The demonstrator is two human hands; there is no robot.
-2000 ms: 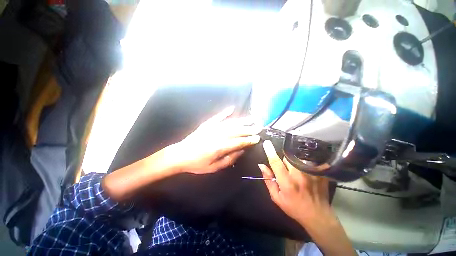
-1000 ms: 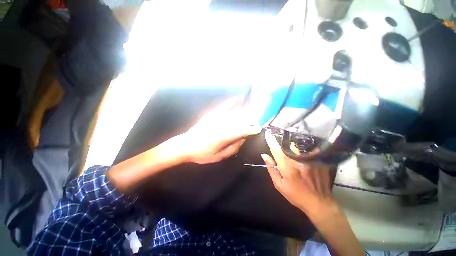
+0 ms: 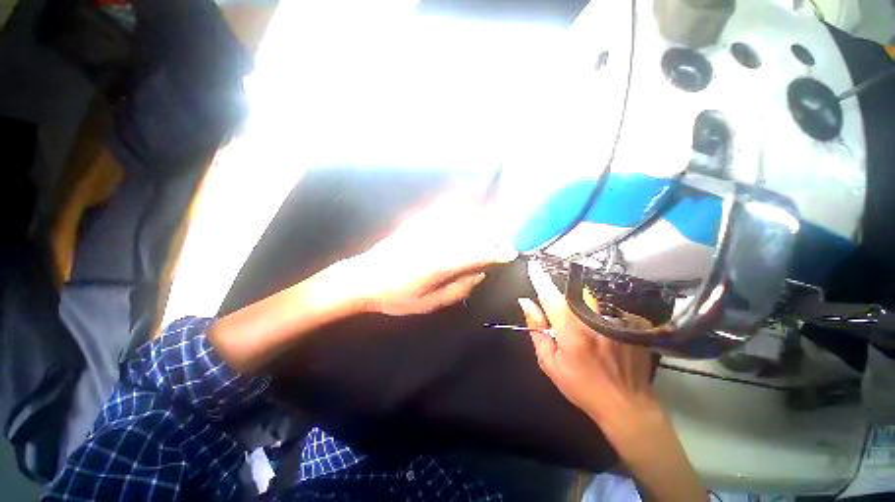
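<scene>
A large black cloth (image 3: 393, 382) lies on the machine bed and over my lap. My left hand (image 3: 422, 265) rests flat on it, fingertips pointing at the presser foot area, partly washed out by glare. My right hand (image 3: 579, 353) lies on the cloth just below the needle area, its index finger extended close to the foot. A thin metal pick (image 3: 512, 327) sticks out leftward between my right thumb and fingers. The white and blue sewing machine head (image 3: 648, 206) stands above, with a shiny curved metal loop (image 3: 775, 265). The needle itself is hard to make out.
The cream machine bed (image 3: 756, 441) extends at the lower right. A metal attachment (image 3: 834, 312) sticks out to the right of the head. Dark and grey garment pieces (image 3: 108, 284) hang at the left by a yellow-brown surface. Strong lamp glare covers the upper middle.
My left hand has shifted slightly up and its fingers are drawn closer together. My right hand and the pick have moved slightly up and right. The machine head's place in view shifts a little.
</scene>
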